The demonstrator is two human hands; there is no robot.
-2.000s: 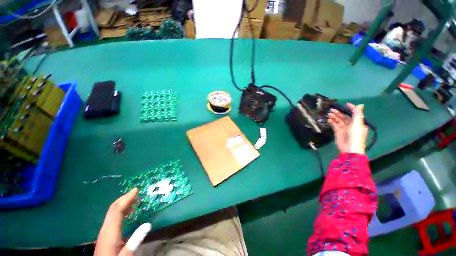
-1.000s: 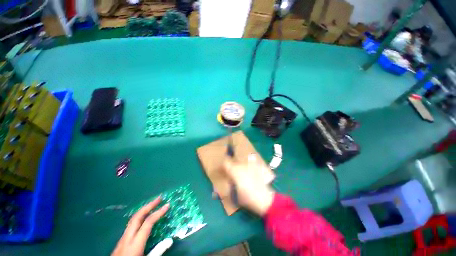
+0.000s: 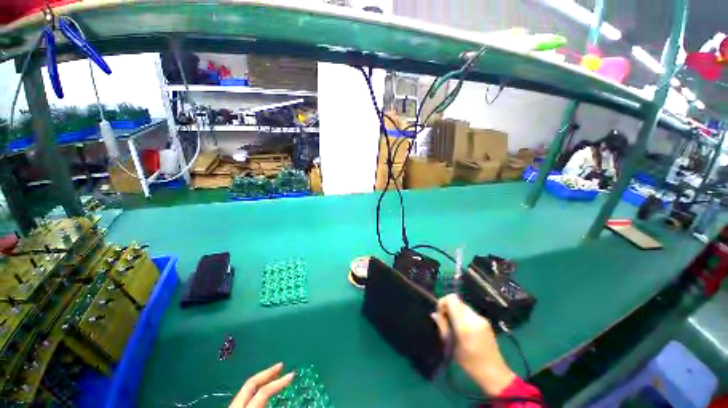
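My right hand (image 3: pixel 472 339) grips the right edge of a dark flat sheet (image 3: pixel 403 315), which is tilted up over the mat. A dark, thin handle-like shape also shows at my right fingers, blurred. My left hand (image 3: pixel 263 388) is cut off by the bottom edge; its fingers lie at the left side of a green PCB panel (image 3: pixel 303 390), also cut off. The thumb is hidden. A second green PCB panel (image 3: pixel 284 282) lies farther back. A small dark pile of components (image 3: pixel 227 347) and a thin silvery wire (image 3: pixel 203 398) lie to the left.
Yellow PCB assemblies (image 3: pixel 120 307) fill a blue bin (image 3: pixel 148 327) at left. A black case (image 3: pixel 209 279), solder spool (image 3: pixel 359 271), black fan (image 3: pixel 417 267) and black station (image 3: pixel 499 291) stand on the mat. Cables hang from the overhead shelf (image 3: pixel 319 40). A person (image 3: pixel 592 163) sits far right.
The view has tilted up. The brown cardboard no longer shows flat; a dark sheet stands tilted there in my right hand, which has moved right. My left hand remains at the near panel.
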